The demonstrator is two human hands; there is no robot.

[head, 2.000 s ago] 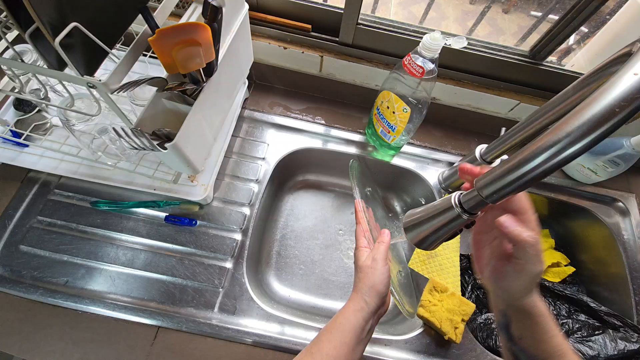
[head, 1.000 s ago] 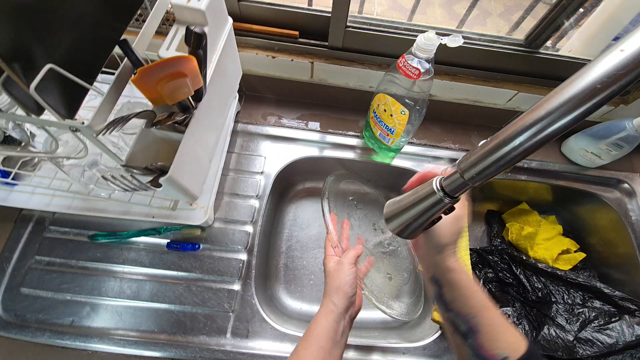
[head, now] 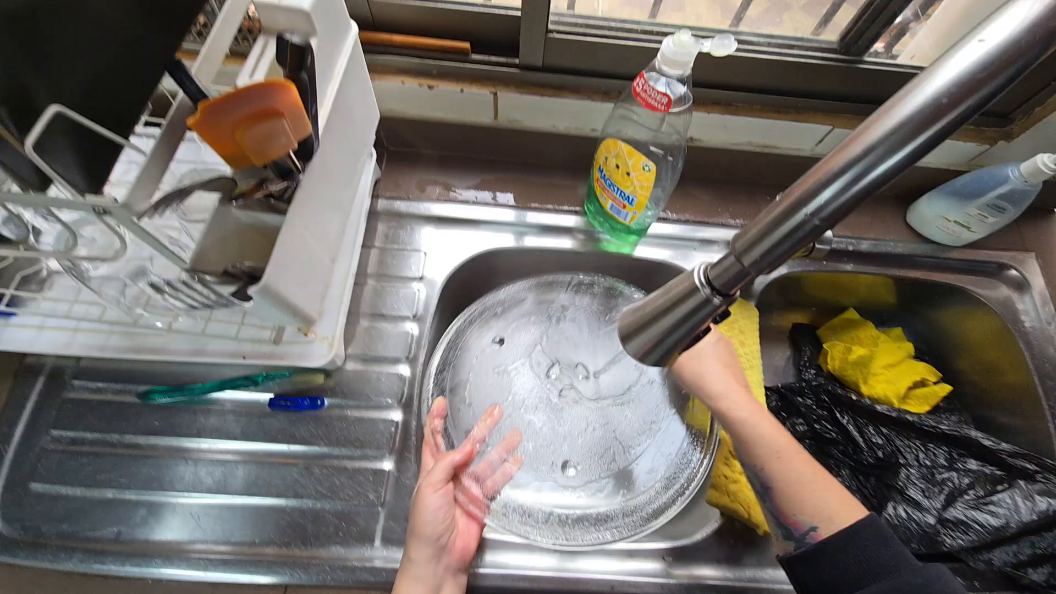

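A round clear glass microwave plate [head: 569, 412], wet on its face, lies over the left sink basin [head: 466, 289]. At its lower left edge is my left hand [head: 458, 487], some fingers behind the glass and others spread above it; how firmly it grips cannot be told. My right hand [head: 711, 363] is at the steel faucet head [head: 672, 322], which hides its fingers. A yellow sponge cloth [head: 747, 346] and a yellow sponge [head: 734, 487] lie on the divider beside the plate, partly behind my right forearm.
A dish soap bottle [head: 635, 157] stands behind the basin. The white dish rack [head: 346, 165] holds cutlery and an orange spatula [head: 252, 124]. A green-and-blue brush [head: 223, 386] lies on the drainboard [head: 206, 470]. The right basin holds a black plastic bag [head: 907, 470] and yellow cloth [head: 883, 363]. Another bottle [head: 973, 202] stands behind.
The glass plate has turned from nearly edge-on to face up over the basin. My right hand has moved from higher on the faucet down to its head.
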